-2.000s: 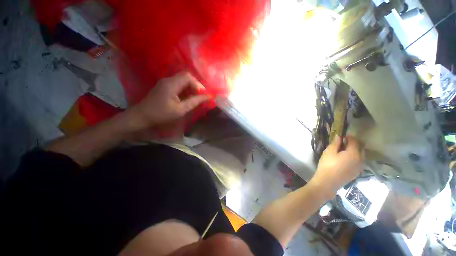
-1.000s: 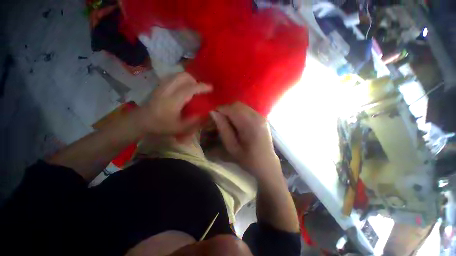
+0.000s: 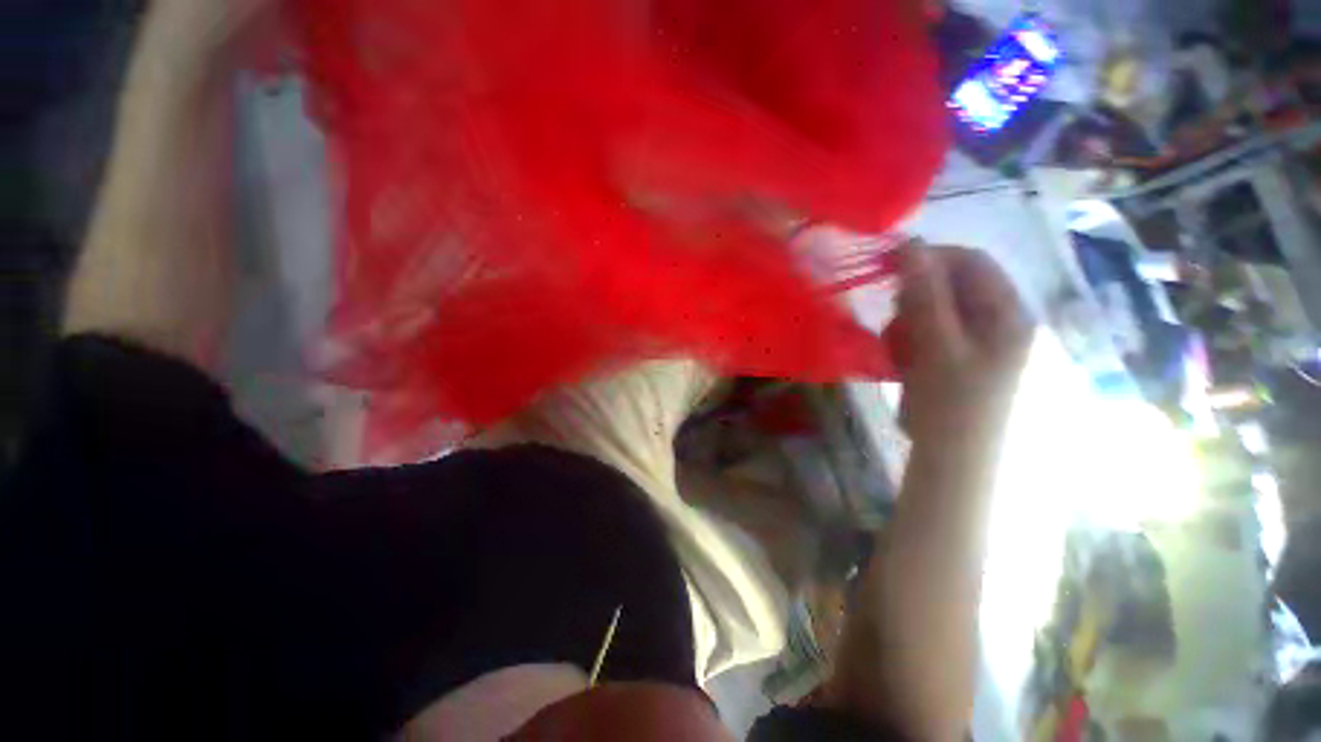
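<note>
Red tulle, sheer and fluffy, is spread wide in front of me above my lap. My right hand is at its right edge, its closed fingers pinching the tulle. My left arm reaches up at the far left, and my left hand is blurred and partly cut off by the top edge, beside the tulle's upper left corner. Its fingers cannot be made out.
The sewing machine stands at the lower right beside the glaring lamp. A lit blue-purple phone screen is at the upper right. Cluttered items lie along the right side. A cream cloth hangs at my waist.
My hands have moved apart from the middle, the left up and left, the right to the right. The red tulle has spread out between them. The view has shifted, bringing the phone into sight.
</note>
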